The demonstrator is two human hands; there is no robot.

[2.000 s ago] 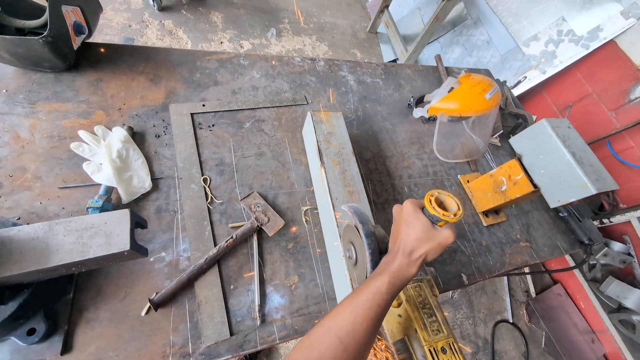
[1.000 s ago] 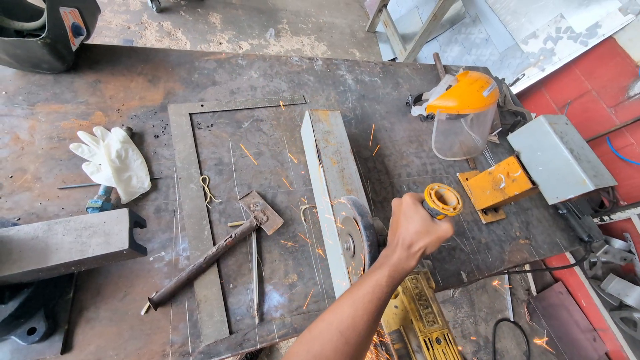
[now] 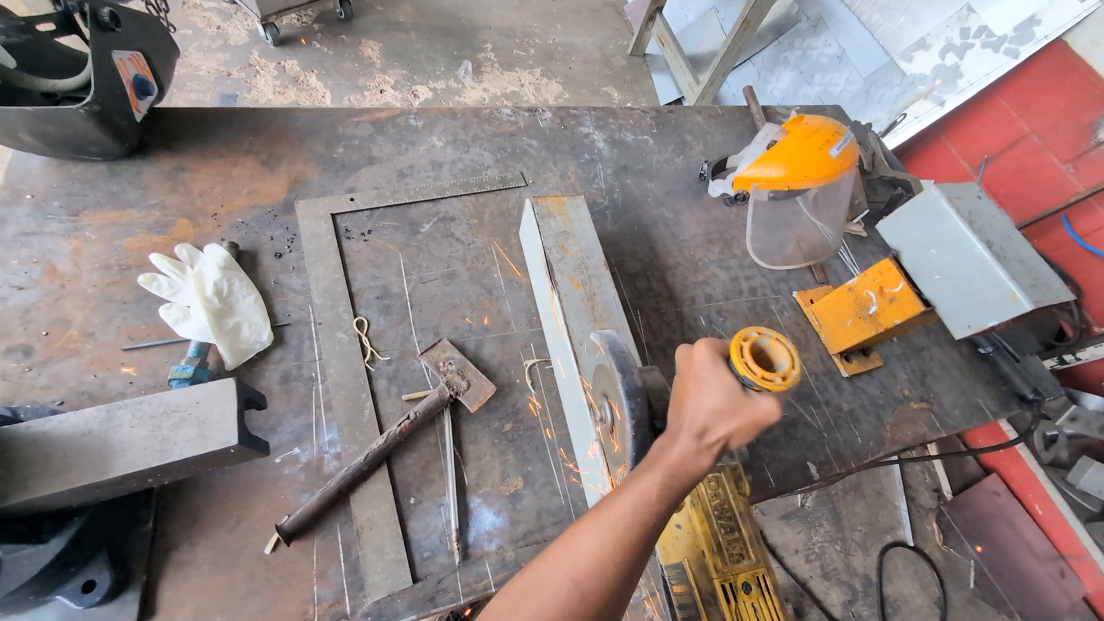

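Note:
My left hand [image 3: 720, 401] is closed around the side handle of a yellow DeWalt angle grinder [image 3: 720, 548], with the handle's round yellow end [image 3: 765, 358] showing beyond the fist. My right hand is out of view, as is the rear of the grinder. The grinder's disc [image 3: 608, 405], partly covered by its guard, stands on edge against a grey metal box-section tube [image 3: 573, 259] lying on the steel table. Orange sparks fly around the disc and along the tube's left side. The exact point of contact is partly hidden by the disc and forearm.
Left of the tube lie a steel square [image 3: 332, 293] and a hammer [image 3: 371, 457]. A white glove [image 3: 216, 302] and a grey metal beam [image 3: 129, 440] are farther left. A face shield [image 3: 798, 190], an orange bracket [image 3: 867, 306] and the table's edge [image 3: 854, 466] are at right.
The sparks change in spread from frame to frame; more streaks crossed the table one second ago than now. My left hand keeps its hold on the side handle, in nearly the same place.

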